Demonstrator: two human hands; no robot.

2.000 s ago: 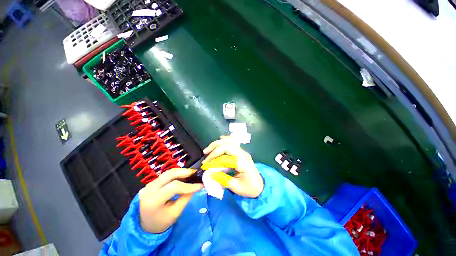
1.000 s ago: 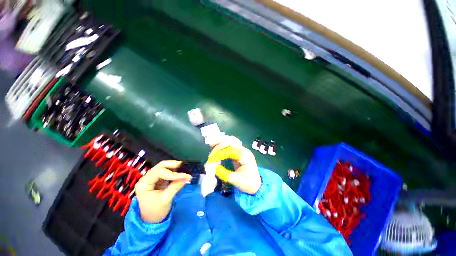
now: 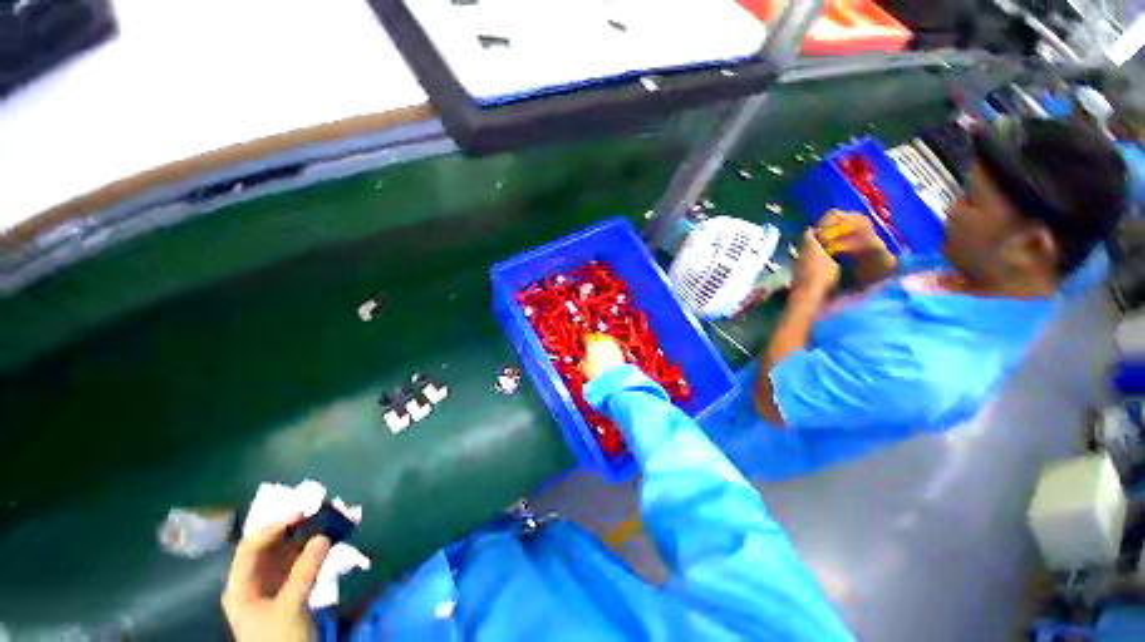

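Observation:
My right hand (image 3: 603, 355), with yellow on its fingers, reaches into the blue plastic bin (image 3: 571, 428) and touches the heap of red parts (image 3: 637, 336). Its fingertips are small and partly hidden, so a grip on a part cannot be made out. My left hand (image 3: 273, 579) is at the lower left and holds a small black unit (image 3: 329, 522) between thumb and fingers. Crumpled white wipes (image 3: 283, 504) lie around and behind the unit.
Small black-and-white parts (image 3: 414, 404) lie in a row on the green bench, with a small metallic part (image 3: 507, 380) beside them. A small fan (image 3: 722, 266) stands right of the bin. Another person (image 3: 929, 339) works at the right. A white tray (image 3: 590, 44) is on the shelf above.
The view has swung right. My right hand has left the black unit and moved into the blue bin. My left hand still holds the unit, now at the lower left.

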